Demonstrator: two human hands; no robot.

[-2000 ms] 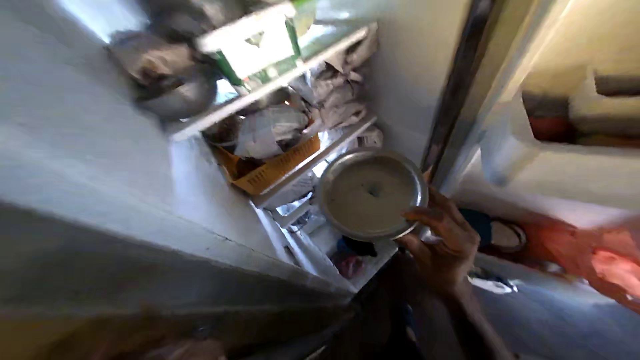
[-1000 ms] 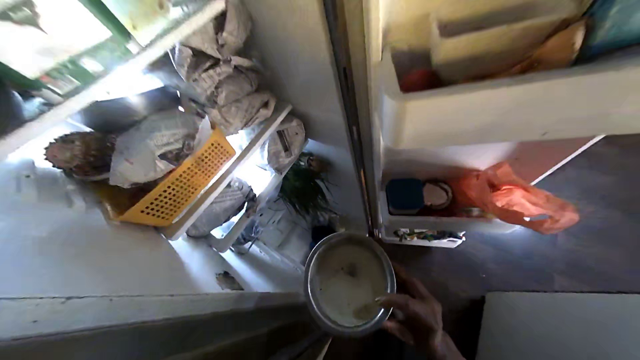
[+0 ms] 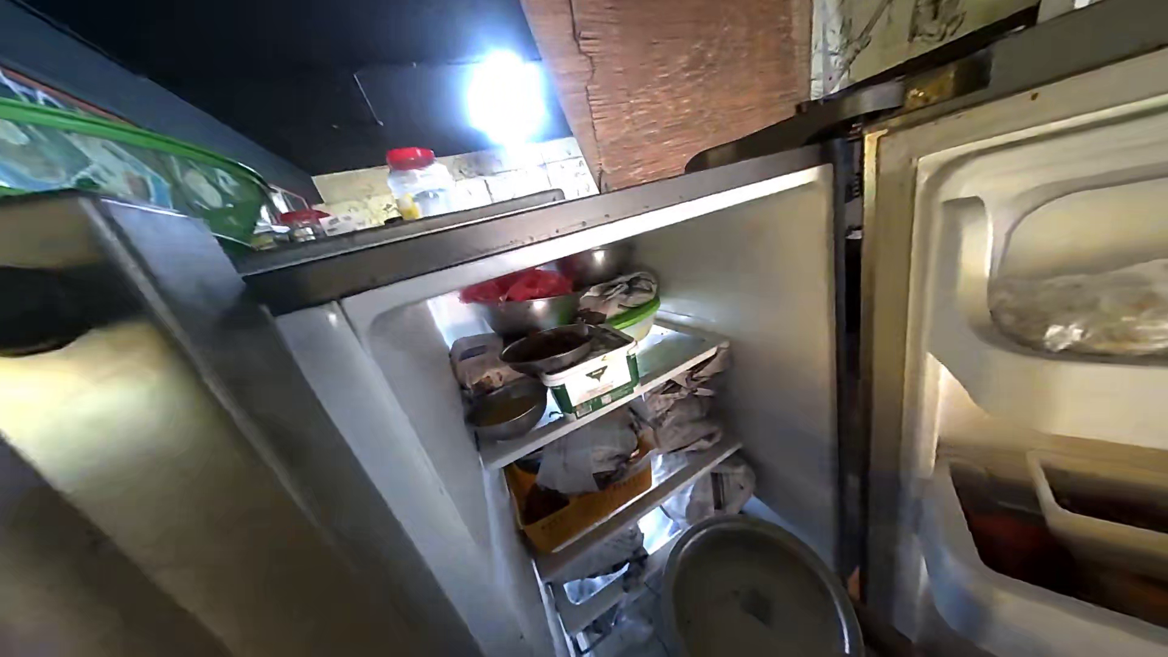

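Observation:
A round metal bowl [image 3: 757, 589] with pale contents and a small dark spot is at the bottom edge, in front of the lower shelves of an open refrigerator. Only a dim sliver of my right hand [image 3: 878, 631] shows at the bowl's right rim, holding it; most of the hand is cut off. My left hand is out of view. On the upper shelf are a metal bowl with a red plastic bag [image 3: 525, 297], a white and green tub [image 3: 595, 376] and a shallow metal bowl [image 3: 507, 409]. A yellow-orange plastic basket [image 3: 584, 518] with wrapped items sits on the shelf below.
The refrigerator door [image 3: 890, 365] stands open at the right, with a wrapped item [image 3: 1086, 310] in its upper compartment. A jar with a red lid [image 3: 420, 182] stands above and behind the refrigerator top [image 3: 547, 228]. Newspaper-like bundles [image 3: 680, 411] crowd the shelves' right side.
The view has swung up, bringing the upper shelf and refrigerator top into sight. The bowl stays in my right hand, which was plainly visible earlier and is now mostly out of frame.

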